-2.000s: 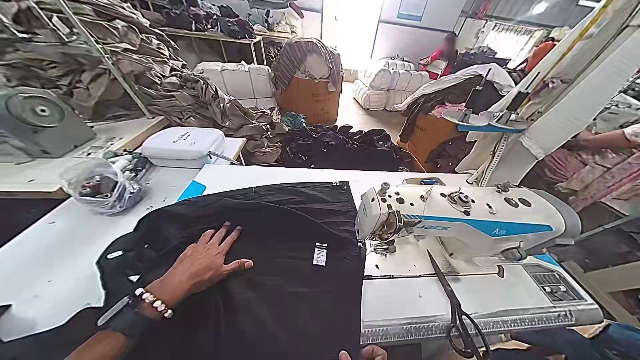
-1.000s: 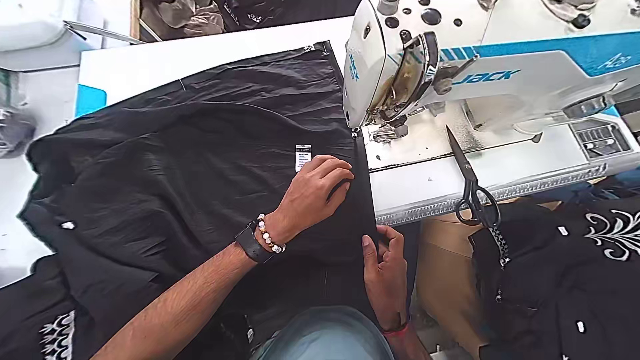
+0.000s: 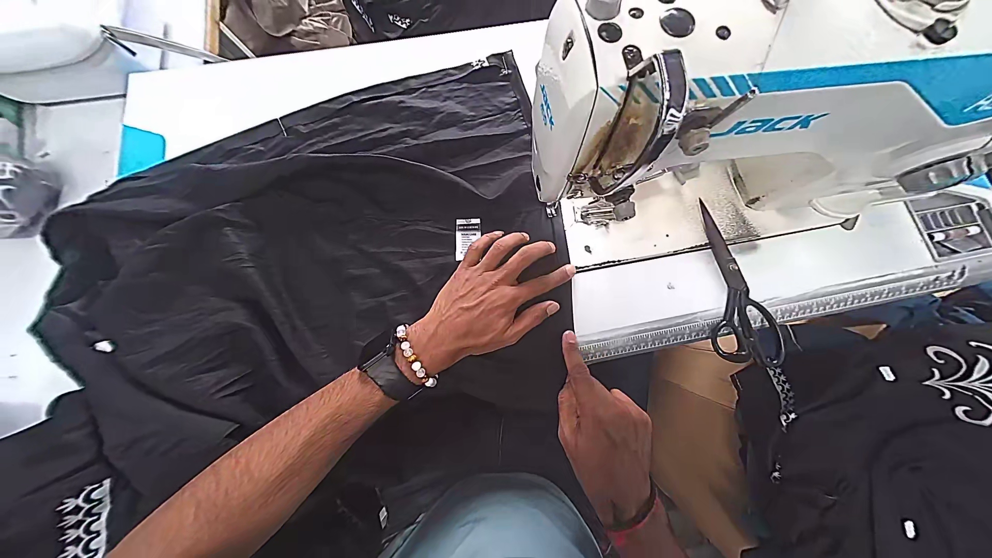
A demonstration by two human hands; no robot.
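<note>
A black garment (image 3: 294, 256) lies over the white sewing table, its right edge running under the presser foot (image 3: 552, 208) of a Jack sewing machine (image 3: 697, 93). Flat on the cloth, fingers spread, rests my left hand (image 3: 496, 298), just below a small white label (image 3: 467, 239) that bears writing. My right hand (image 3: 604, 434) is at the garment's right edge near the table front, index finger extended along it; the thumb and other fingers are partly hidden, so a grip on the cloth cannot be told. Black-handled scissors (image 3: 736, 302) lie right of the foot, with their handles over the table's front edge.
A measuring scale (image 3: 775, 314) runs along the table's front edge. Another black garment with white embroidery (image 3: 876, 442) hangs or lies at the lower right, beside brown material (image 3: 694, 434). A small parts tray (image 3: 953, 225) is set into the machine bed.
My left hand has moved from the garment's left part to its right edge, fingers more spread than one second ago. My right hand's index finger now points forward. The view has tilted down and closer.
</note>
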